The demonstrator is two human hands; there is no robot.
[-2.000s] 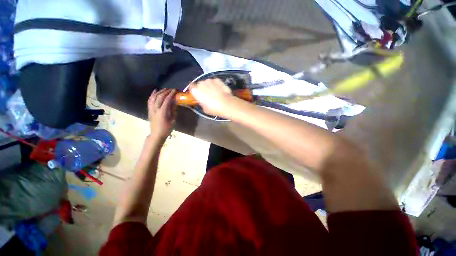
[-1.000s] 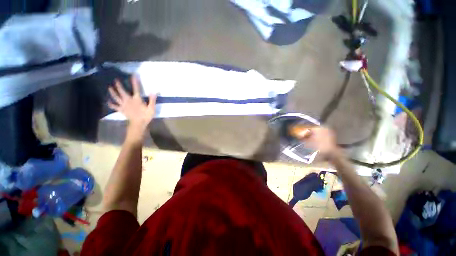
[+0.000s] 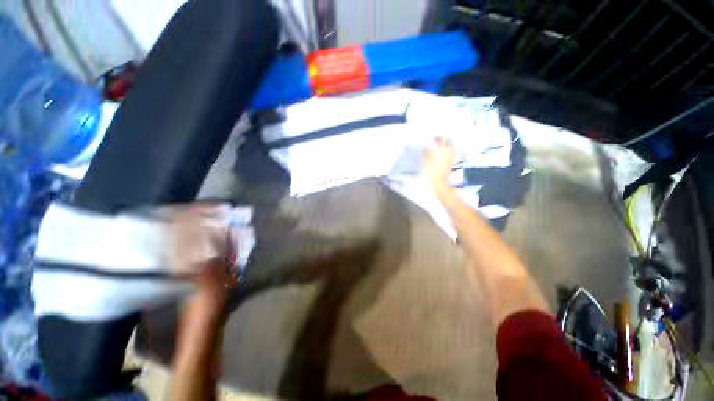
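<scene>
White garment panels with a dark seam lie across the black sleeve board at the left. My left hand is blurred at their right end; its grip is unclear. A pile of white and dark panels lies at the table's far side. My right hand is on that pile, fingers closed on a white panel whose corner points toward me. The steam iron is at the right edge, with no hand on it.
The brown cloth-covered table lies between the panels and me. A long blue object with a red-orange label is behind the pile. Clear-blue bottles are at the left. Hoses and fittings crowd the right edge. Dark wire racking is at the back right.
The view has shifted toward the table's far side. My right hand has let go of the iron and reached the pile. The panel my left hand was on has left the table's near part.
</scene>
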